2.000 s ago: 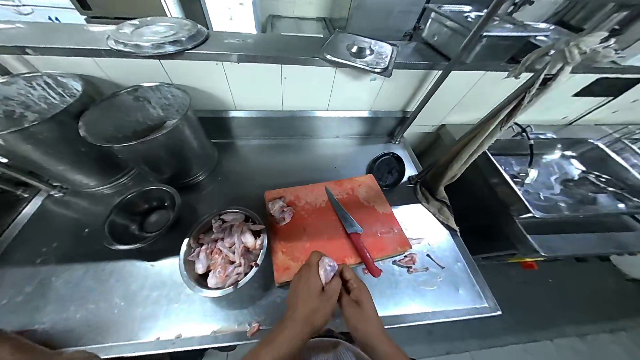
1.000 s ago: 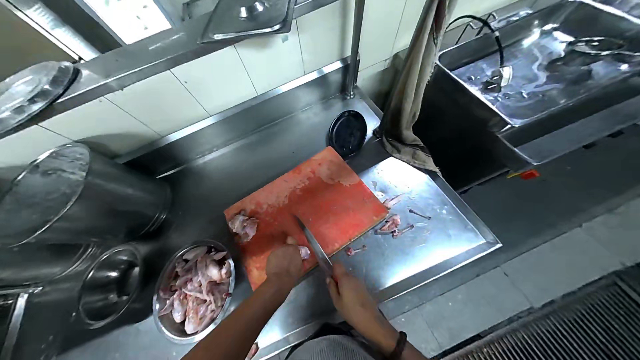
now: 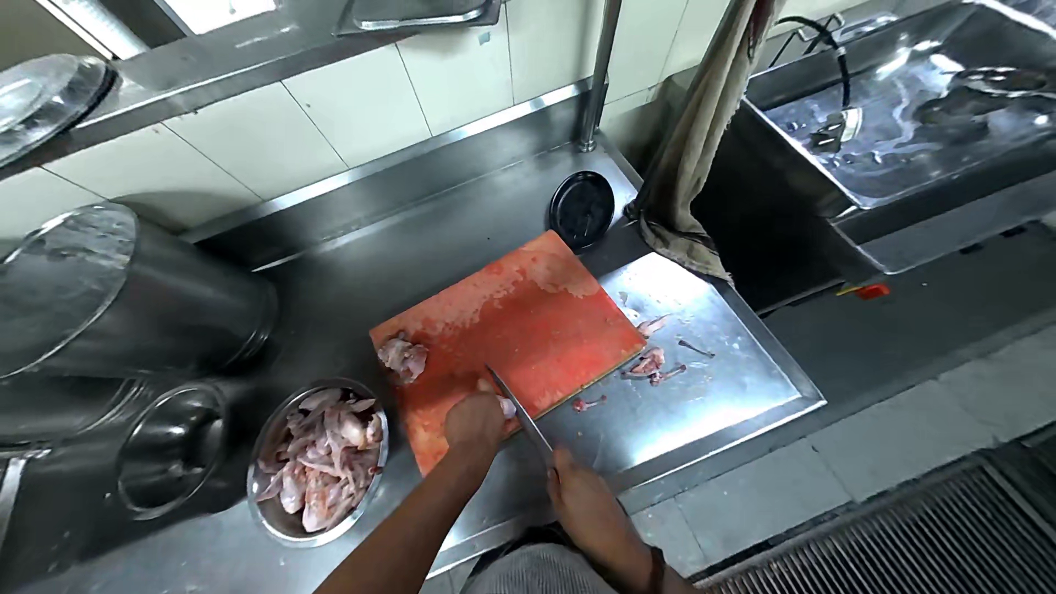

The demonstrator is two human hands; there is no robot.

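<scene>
A red cutting board (image 3: 511, 322) lies at an angle on the steel counter. My left hand (image 3: 476, 419) presses a small piece of raw poultry (image 3: 506, 407) near the board's front edge. In my right hand (image 3: 577, 491) is the handle of a kitchen knife (image 3: 524, 419), its blade beside that piece and its tip over the board. Trimmed raw meat (image 3: 403, 358) rests at the board's left corner. To the left, a steel bowl (image 3: 262, 503) holds many raw poultry pieces (image 3: 326, 454). Bones and scraps (image 3: 652, 365) lie on the counter right of the board.
A black round lid or dish (image 3: 582, 209) sits behind the board. Large steel pots (image 3: 190, 289) and an empty-looking steel bowl (image 3: 172, 450) stand at left. A cloth (image 3: 689, 157) hangs by a steel post (image 3: 596, 82). A wet sink (image 3: 907, 124) is at far right.
My right hand has taken hold of the knife, which lay on the board two seconds ago. My left hand has brought the poultry piece onto the board. The view has turned.
</scene>
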